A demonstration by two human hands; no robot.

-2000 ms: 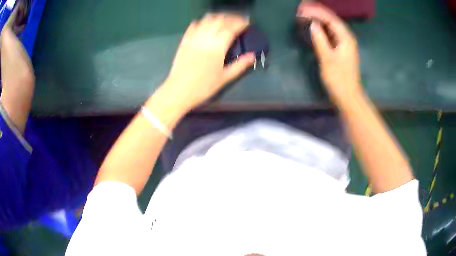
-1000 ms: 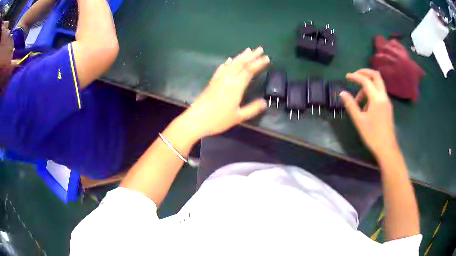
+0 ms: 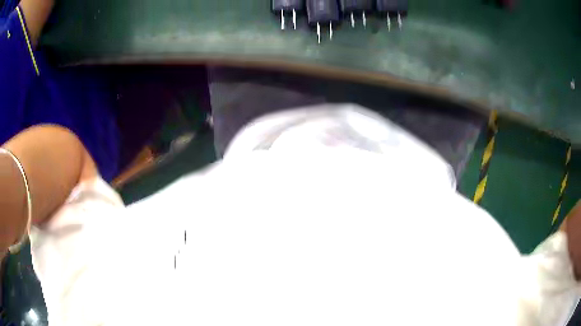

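Several black power adapters (image 3: 323,9) lie side by side at the top edge of the view, cut off by it. Their paired silver prongs point toward me. The second one from the left sits a little nearer to me than the others. Neither of my hands is in the picture. Only my left forearm with a thin white band shows at the left edge, and a small part of my right arm shows at the right edge.
The dark green bench (image 3: 210,32) runs across the top, with its front edge curving above my lap. A person in a blue shirt (image 3: 70,108) is at the left. Yellow-black tape (image 3: 487,159) marks the green floor at the right.
Both my hands have moved away from the adapters and out of the picture, with the arms out to the sides. The view has shifted, so the red cloth and the adapters farther back no longer show.
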